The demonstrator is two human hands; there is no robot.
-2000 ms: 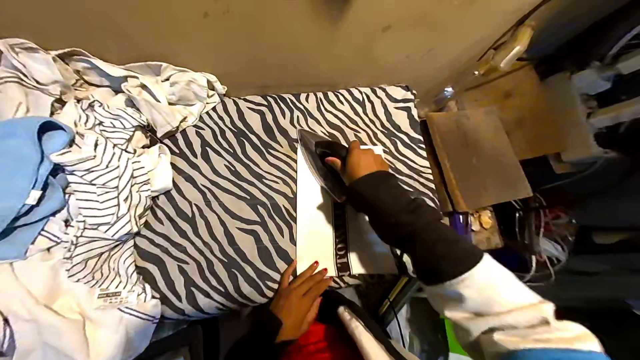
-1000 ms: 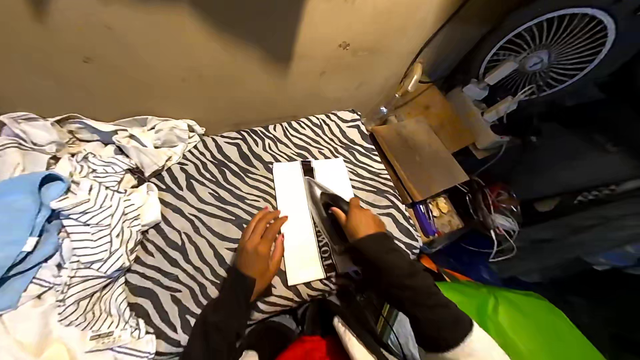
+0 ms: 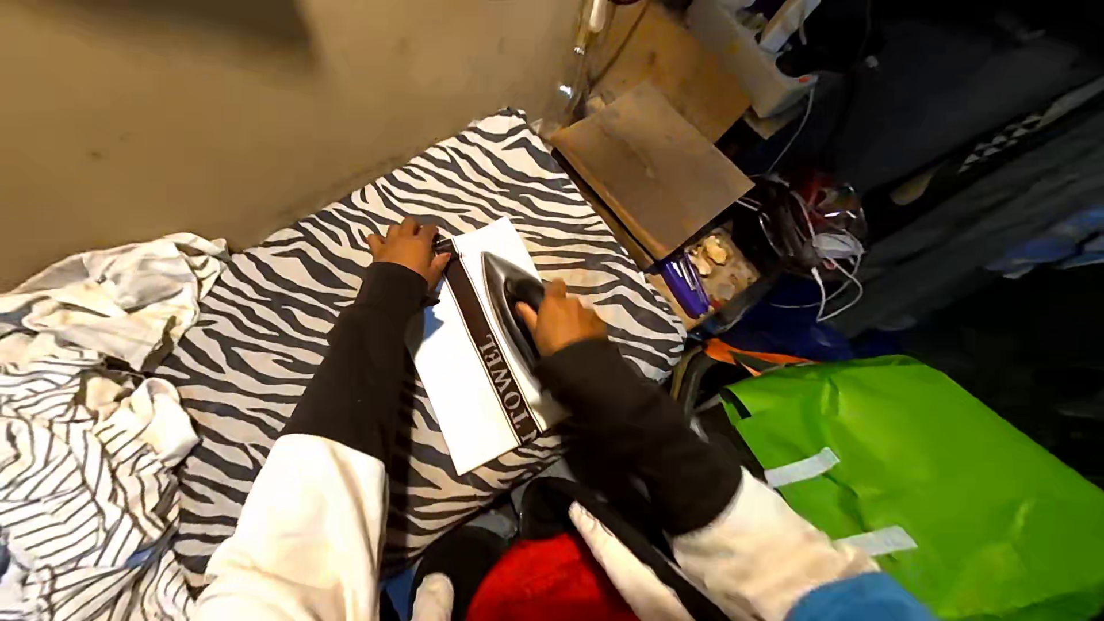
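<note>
A white rectangular piece with a dark lettered band (image 3: 440, 345) lies flat on the zebra-print cloth (image 3: 285, 345) of the padded surface. My right hand (image 3: 565, 319) grips the handle of a clothes iron (image 3: 509, 302), whose soleplate rests on the right part of the white piece, beside the band, with its tip toward the far edge. My left hand (image 3: 410, 250) lies at the far left corner of the white piece, fingers touching it near the band's far end. Whether its fingers pinch the edge cannot be told.
Crumpled striped clothes (image 3: 78, 431) are heaped at the left. A wall (image 3: 216, 112) rises behind the surface. To the right are a brown board (image 3: 655, 168), a purple packet (image 3: 684, 285), tangled white cables (image 3: 832, 267) and a large green bag (image 3: 914, 474).
My left hand has moved from the near-left side of the white piece to its far end. My right hand still holds the iron. The view has turned and shifted.
</note>
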